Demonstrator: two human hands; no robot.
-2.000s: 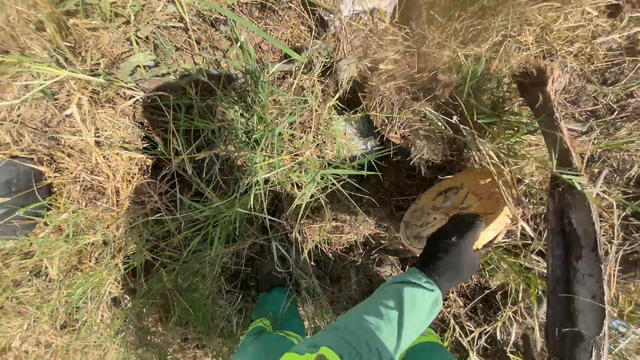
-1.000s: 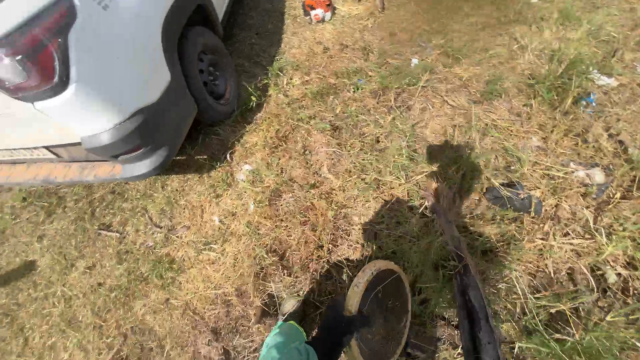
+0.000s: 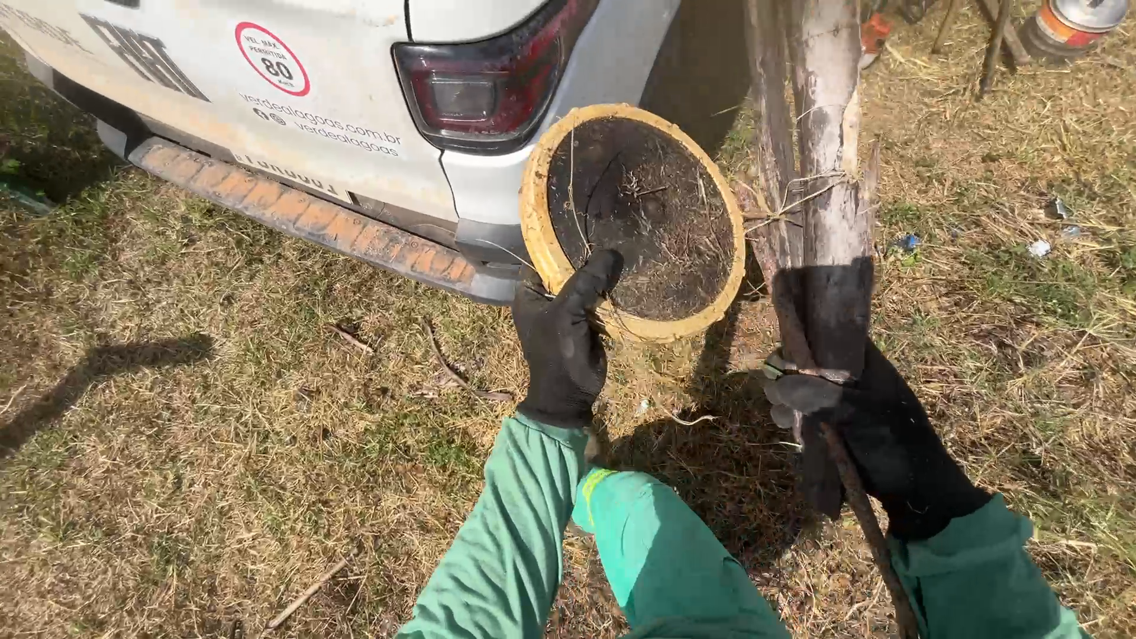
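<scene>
My left hand (image 3: 564, 342), in a black glove, grips the lower left rim of a round yellow-rimmed lid (image 3: 541, 213), thumb over its dark, dirty face. Dry grass and stalks cling to that face. At the right, my right hand (image 3: 874, 426), also gloved in black, is closed around a weathered wooden plank (image 3: 830, 133) and a thin stick (image 3: 852, 484). The plank stands to the right of the lid, with dry stalks across it.
A white pickup's rear bumper (image 3: 302, 209) and tail light (image 3: 479, 93) stand at the upper left. An orange tool (image 3: 875, 35) and a metal container (image 3: 1069, 27) are at the top right. Dry grass (image 3: 266, 488) covers the ground, with small litter at the right.
The lid, lying in the grass two seconds ago, is now held up near the pickup. My right hand has come into view, holding the plank. The view has swung toward the pickup.
</scene>
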